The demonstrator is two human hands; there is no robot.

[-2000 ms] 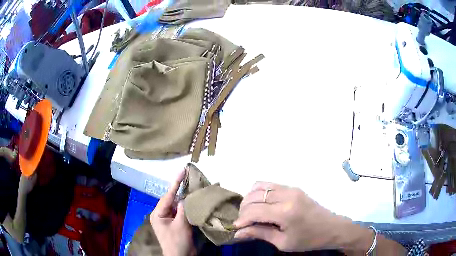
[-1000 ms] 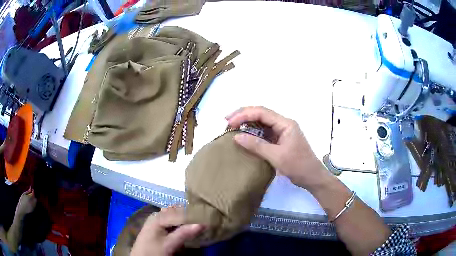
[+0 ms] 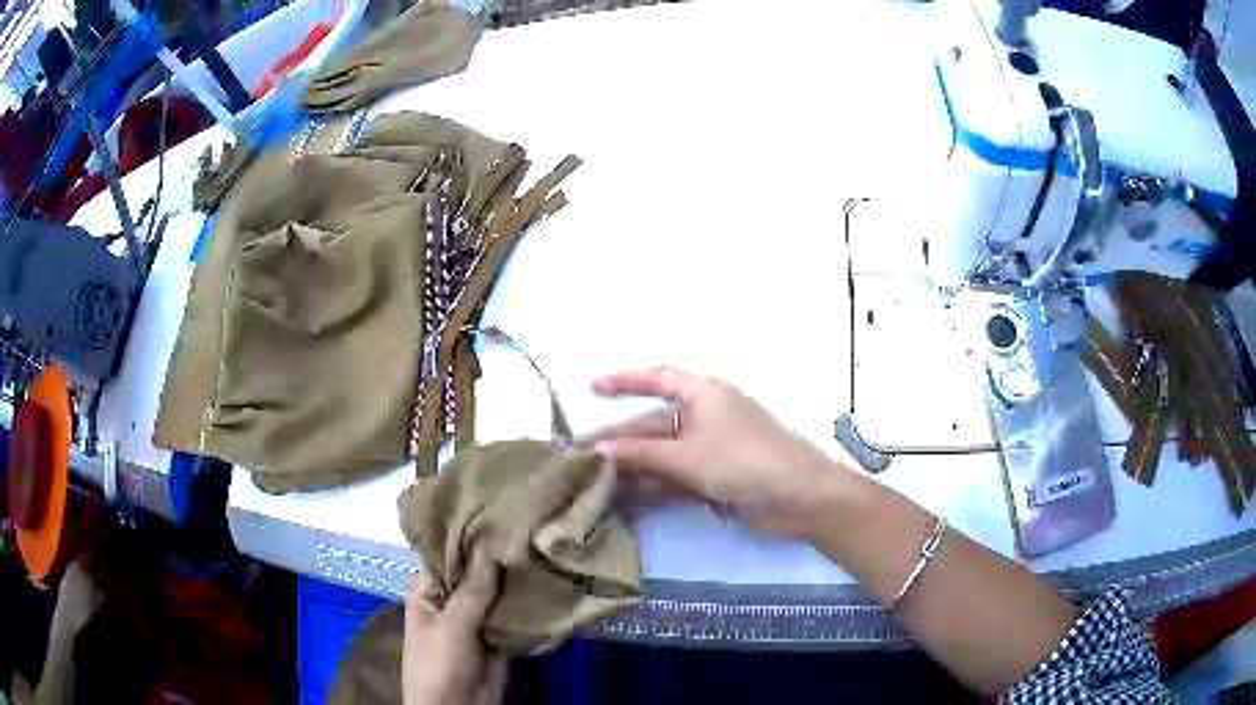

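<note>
A khaki-brown pocket piece (image 3: 530, 530) is bunched over the front table edge. A thin zipper strip (image 3: 530, 361) curves up from it onto the white table. My left hand (image 3: 459, 627) grips the piece at its lower left, with the thumb on the fabric. My right hand (image 3: 709, 448) is at the upper right of the piece, blurred, with fingers stretched left; whether its hidden fingertips hold the fabric, I cannot tell. A stack of khaki pieces (image 3: 324, 324) lies on the table at the upper left, with brown zipper tape ends (image 3: 503, 255) fanned out on its right.
The white sewing machine (image 3: 999, 152) stands at the right, with a shiny phone (image 3: 1050, 455) below it and loose brown zippers (image 3: 1171, 372) beside. The ruler edge (image 3: 758, 620) runs along the front. A khaki heap (image 3: 365, 661) lies low left. Another person's hand (image 3: 76, 599) shows far left.
The piece has gone from a smooth, rounded shape to a crumpled one, with a strip now sticking up. My right hand has moved left and opened its fingers somewhat. The whole view has shifted.
</note>
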